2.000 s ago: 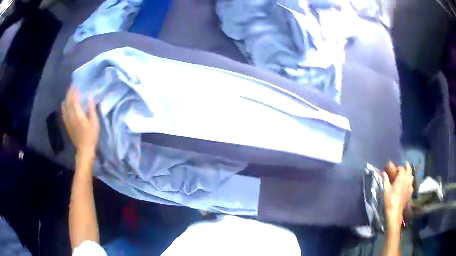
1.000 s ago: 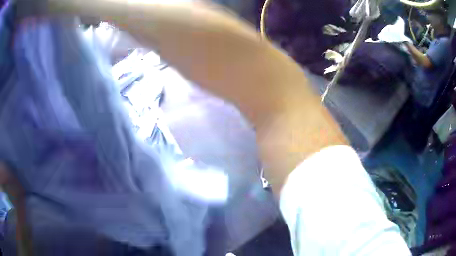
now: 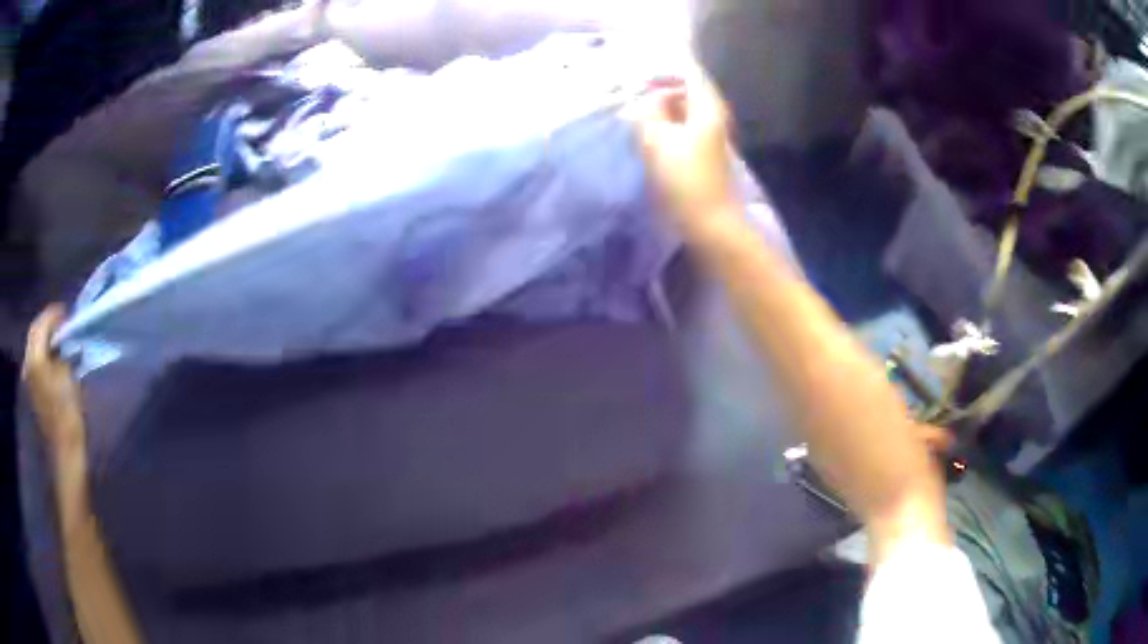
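A light blue shirt (image 3: 441,233) is stretched across the far part of the grey padded table, blurred by motion. My left hand (image 3: 53,365) grips its left end at the far left. My right hand (image 3: 684,145) grips its upper right edge near the top middle, washed out by glare. The dark grey raised pad (image 3: 428,440) lies bare in front of the shirt. The iron (image 3: 825,484) is parked at the right, mostly hidden behind my right forearm.
A royal blue strip (image 3: 191,189) with pale stripes and crumpled cloth (image 3: 330,76) lie beyond the shirt. The pale iron cord and hose (image 3: 1051,340) loop up at right. Dark green cloth (image 3: 1007,554) is below right.
The shirt has left the raised pad and is now held stretched behind it. My right hand has let go of the iron and taken the shirt's edge. The view has swung left and back.
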